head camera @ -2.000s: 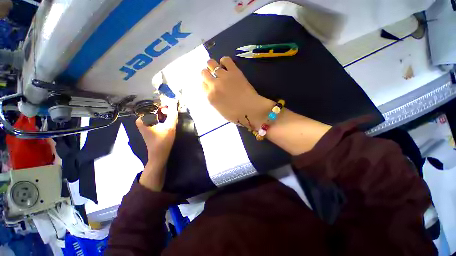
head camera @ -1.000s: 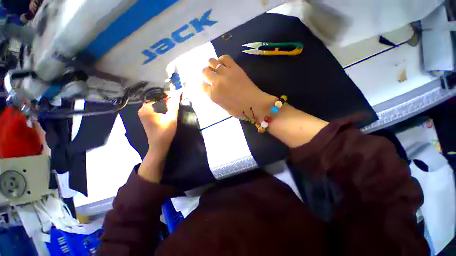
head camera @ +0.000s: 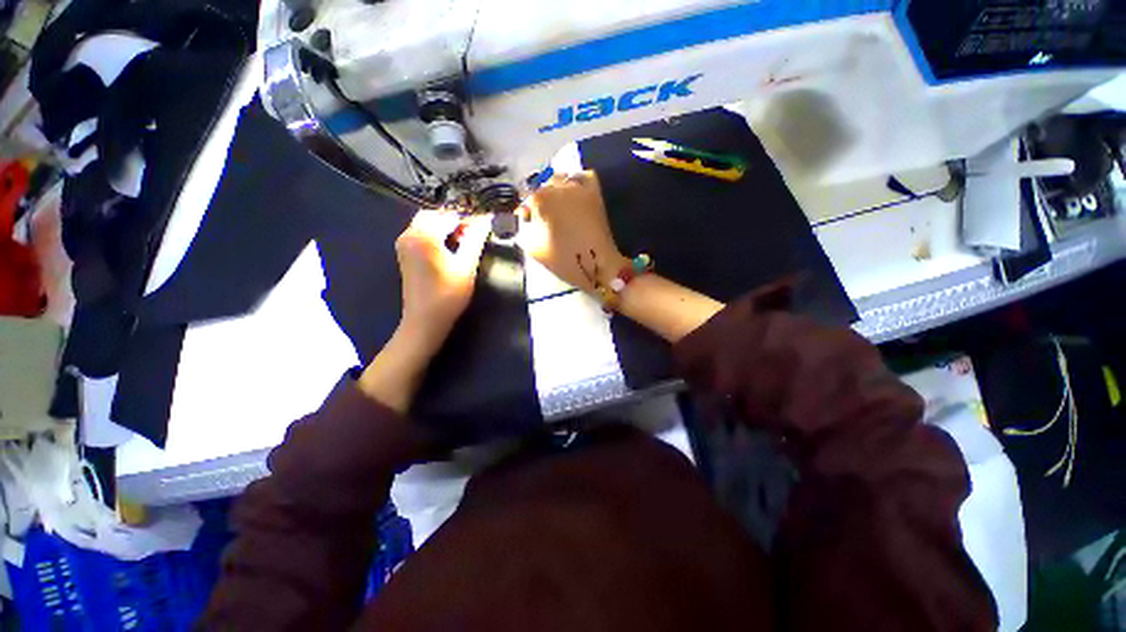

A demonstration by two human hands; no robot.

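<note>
A black fabric panel [head camera: 463, 358] lies on the white table, its upper end under the presser foot area [head camera: 504, 225]. My left hand [head camera: 436, 266] is on this cloth just left of the foot, fingers bent at its edge; glare hides the fingertips. My right hand [head camera: 571, 231] lies close right of the foot, fingers curled; whether it grips cloth cannot be seen. A second black panel [head camera: 692, 235] lies flat right of it, with green and yellow thread snips [head camera: 689, 159] on top.
The white JACK machine head [head camera: 593, 62] spans the top, with a curved metal guard [head camera: 324, 136] at left. More black cut pieces [head camera: 247, 235] lie at left. Blue crates [head camera: 111, 580] are below left; a pale cord [head camera: 1064, 414] hangs at right.
The view has turned and shifted, showing more of the machine's right end and the cloth at left. My right hand has come closer to the foot; my left hand stays beside it.
</note>
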